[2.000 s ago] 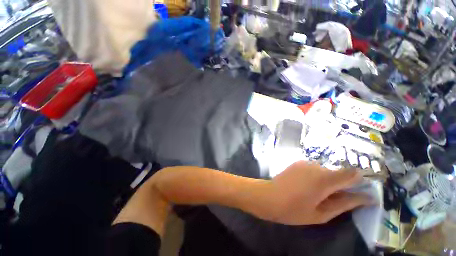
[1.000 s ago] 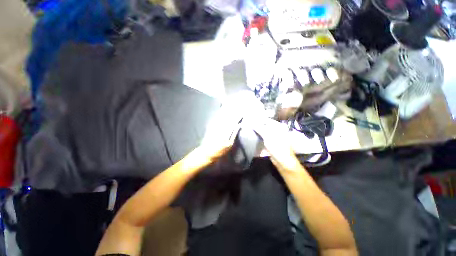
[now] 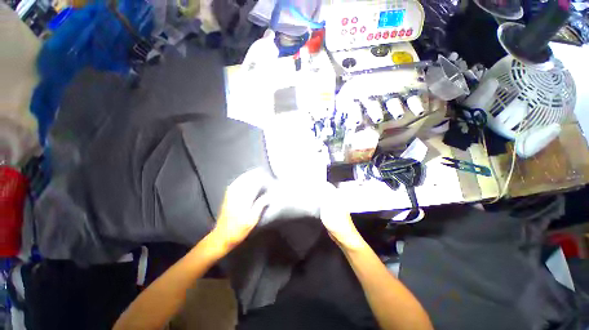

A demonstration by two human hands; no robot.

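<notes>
A large dark grey garment panel [image 3: 174, 161] lies left of the sewing machine, and its near part hangs over the table's front edge. My left hand [image 3: 244, 205] holds the cloth in front of the machine, fingers bent at its edge. My right hand [image 3: 336, 209] is on the same cloth a little to the right, its fingers washed out by the lamp. The cloth between my hands is glaring white. The overlock machine [image 3: 381, 122] stands behind my hands with a row of white knobs. The needle area is too bright to read.
Teal snips [image 3: 466, 166] and a black cord bundle [image 3: 402, 171] lie right of the machine. A white fan [image 3: 529, 97] stands at the right end. The control panel [image 3: 373, 24] is behind. A blue cloth pile [image 3: 84, 45] and red basket [image 3: 11, 209] are at left.
Both hands have moved slightly nearer my body and apart, with pale cloth now spread between them. Two seconds ago one arm reached across to the right of the machine.
</notes>
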